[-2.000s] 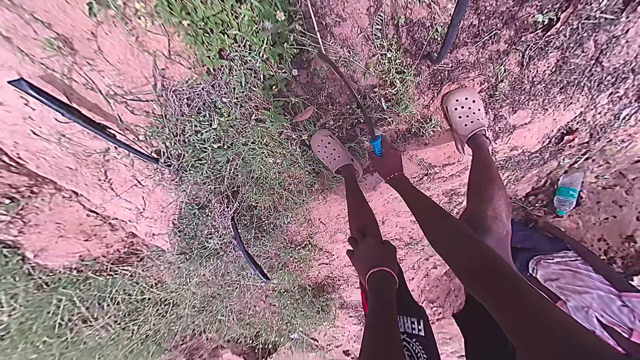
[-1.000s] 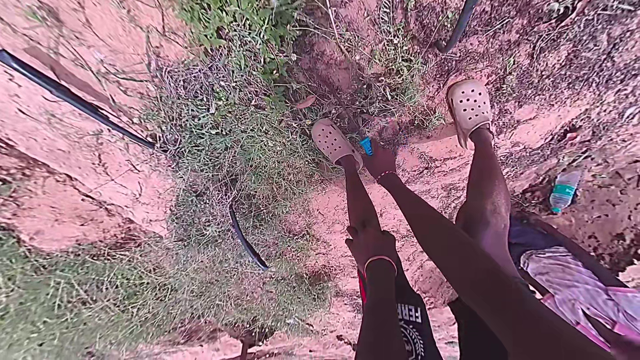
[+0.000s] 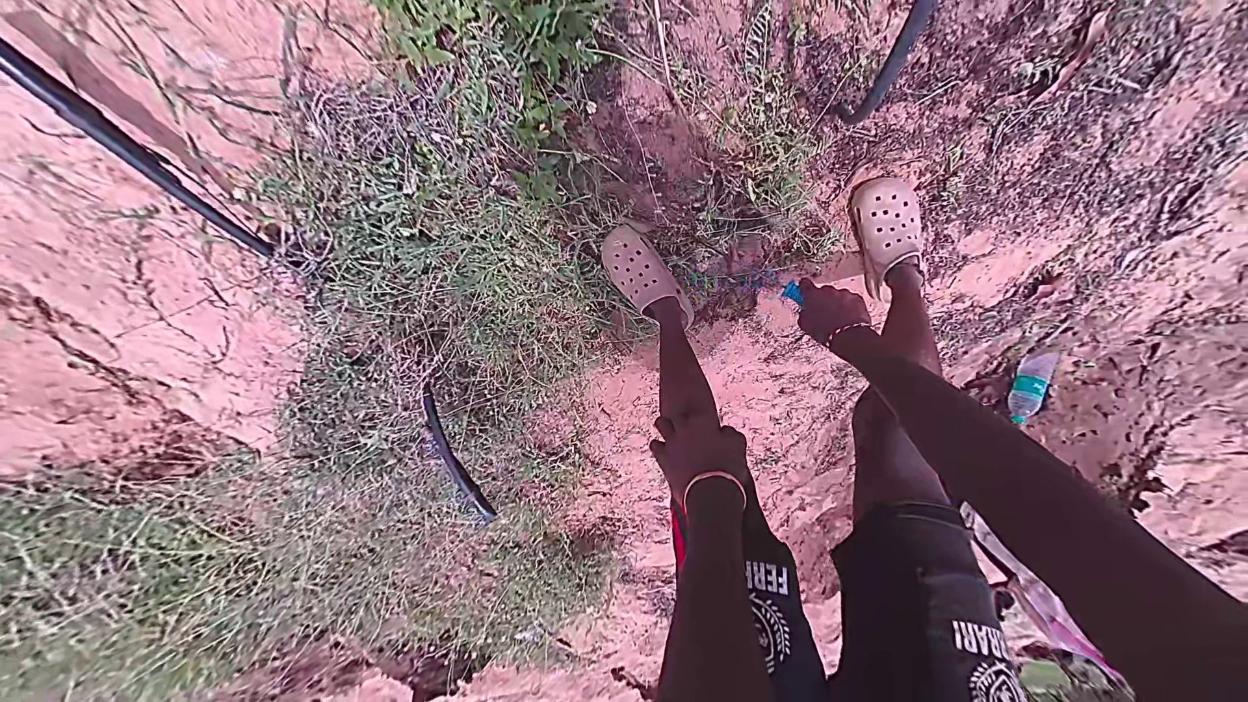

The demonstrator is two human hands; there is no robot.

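Note:
My right hand (image 3: 831, 310) is closed around the blue handle (image 3: 793, 292) of a tool, low over the soil between my feet. The rest of the tool is blurred or too faint to tell apart from the ground. My left hand (image 3: 700, 450) rests on my left leg near the knee and holds no object. Beige perforated clogs are on both feet, the left clog (image 3: 643, 270) at the edge of the grass and the right clog (image 3: 887, 226) on bare earth. Dry and green grass (image 3: 468, 263) grows beside the left foot.
A black pipe (image 3: 146, 156) runs into the grass at upper left, a shorter piece (image 3: 453, 458) lies lower down, and another (image 3: 892, 63) stands out at the top. A plastic bottle (image 3: 1032, 387) and a pale cloth (image 3: 1048, 609) lie on the right.
The right hand with the blue handle has moved right, towards the right foot. A long dark blade or rod seen beyond the handle two seconds ago is not distinct now. The left hand stays on the leg.

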